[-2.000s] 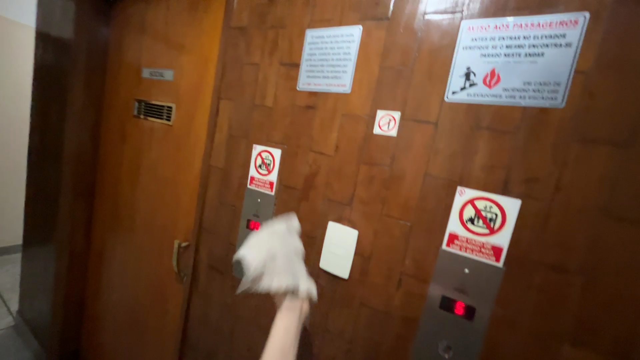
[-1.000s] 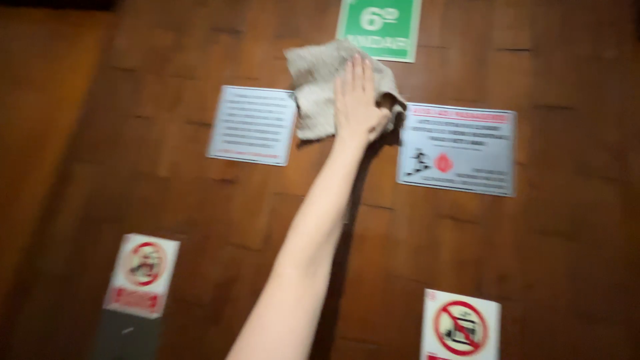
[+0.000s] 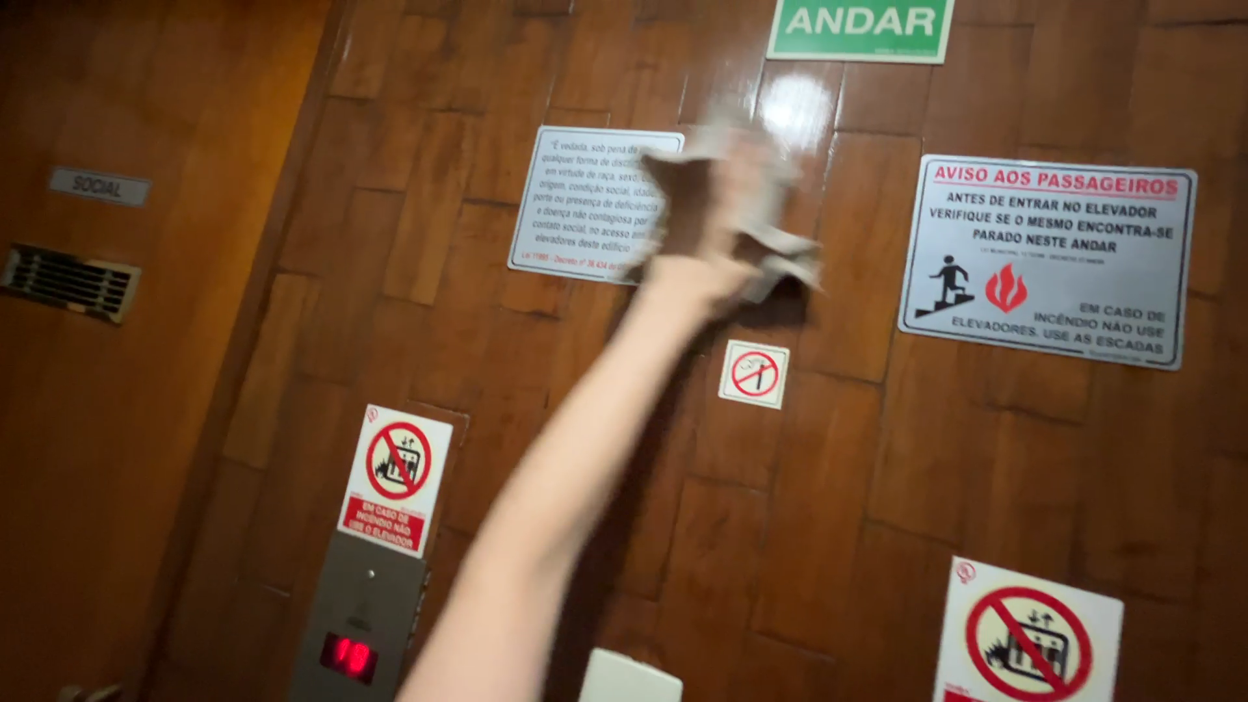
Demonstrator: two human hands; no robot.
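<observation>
My left hand (image 3: 717,244) is up against the wood-panelled wall (image 3: 780,468), arm stretched from the bottom edge. It holds a light grey cloth (image 3: 785,255), which is blurred and overlaps the right edge of a white printed notice (image 3: 585,200). The fingers are blurred over the cloth. Below the hand is a small no-smoking sign (image 3: 755,374); above it, a green floor sign (image 3: 860,29). My right hand is out of view.
A larger grey notice (image 3: 1048,263) hangs at the right. Lower left, an elevator call panel (image 3: 363,614) with a red display sits under a warning sign (image 3: 396,480). Another warning sign (image 3: 1030,634) is lower right. A wooden door (image 3: 127,439) with a vent (image 3: 70,283) stands at left.
My left hand, with the cloth, was by the call panel two seconds ago, then just under the green sign between the two notices. Now it is lower and overlaps the left notice.
</observation>
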